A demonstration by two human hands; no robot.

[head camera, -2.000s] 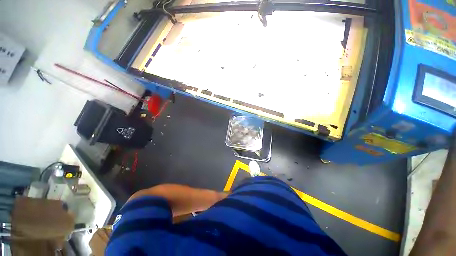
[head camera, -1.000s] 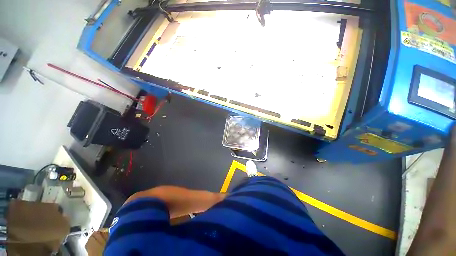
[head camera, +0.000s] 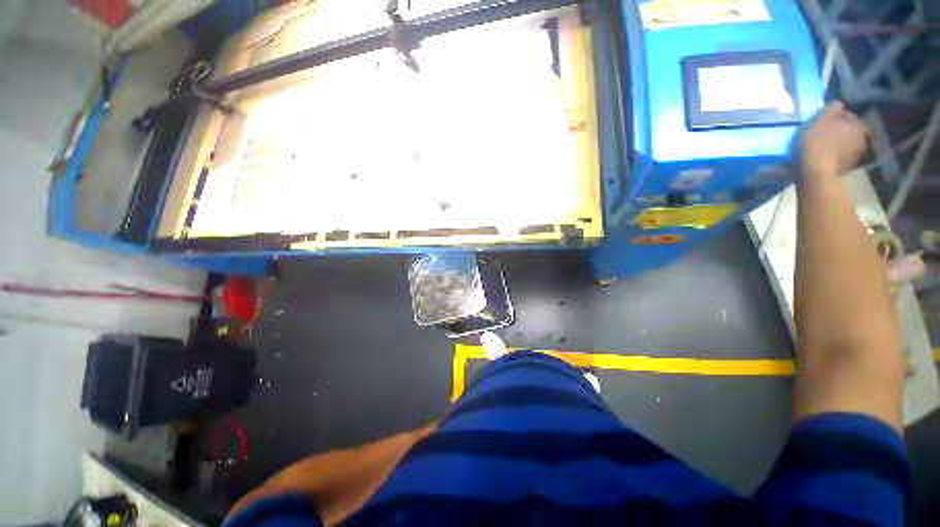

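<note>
The blue machine cabinet (head camera: 670, 165) stands at the upper right, with a black-framed touchscreen (head camera: 741, 90) lit white on its top. My right hand (head camera: 833, 139) is at the cabinet's right edge, beside the screen. Its fingers are small and blurred, so I cannot tell if they hold anything. The machine's flat bed (head camera: 392, 154) glares white, with dark specks and a yellowish border. A black gantry beam (head camera: 309, 54) crosses its upper part, with a small dark laser head (head camera: 403, 41) on it. My left forearm is at my side; my left hand is hidden.
A clear tray (head camera: 446, 290) lies on the dark floor below the bed. A black bin (head camera: 165, 383) stands at the left near a red object (head camera: 239, 301). A white side table (head camera: 907, 309) is at the right. A yellow floor line (head camera: 680, 364) runs before me.
The view has turned right, so the bed and cabinet appear further left. My right hand has come into view at the cabinet's right edge. The gantry beam shows lower over the bed.
</note>
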